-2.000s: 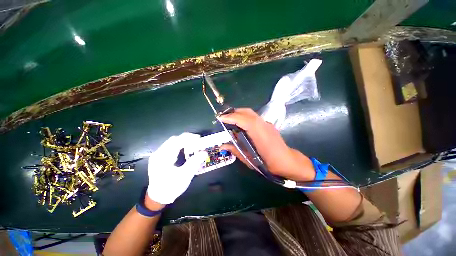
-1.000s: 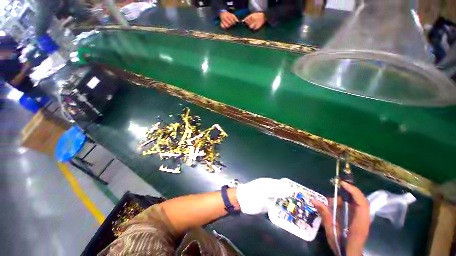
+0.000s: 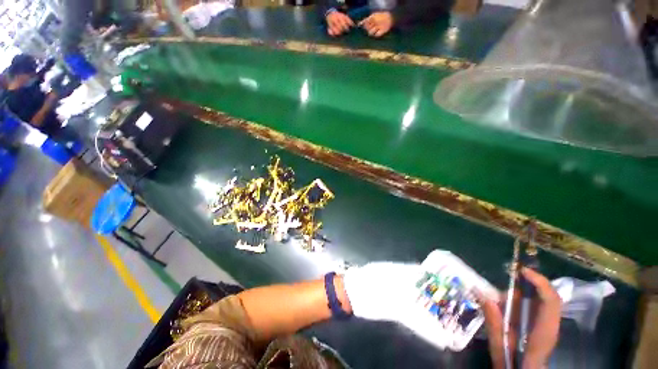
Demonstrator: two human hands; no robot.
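Observation:
My left hand (image 3: 386,292), in a white glove, holds an open white socket housing (image 3: 454,340) low right of centre. A circuit board (image 3: 446,295) with blue, green and other coloured parts fills it. My right hand (image 3: 532,317), ungloved and cut off by the bottom edge, holds a soldering iron (image 3: 532,252) upright, its tip pointing up and away from the board. A pale feed tube (image 3: 511,310) runs down beside it. My right fingertips are at the housing's right edge. A clear crinkled bag (image 3: 581,297) lies right of my right hand.
Brass contact strips (image 3: 270,207) lie heaped on the dark-green bench. A taped rail (image 3: 361,169) separates it from the green conveyor (image 3: 346,119). A clear funnel (image 3: 555,101) hangs upper right. A black bin (image 3: 169,321), blue stool (image 3: 113,209) and black box (image 3: 148,133) are left. Another person's hands (image 3: 358,23) show at top.
The view has swung left and up from the board since the first frame. The iron's tip stays away from the board. The housing is now tilted more steeply in my left hand.

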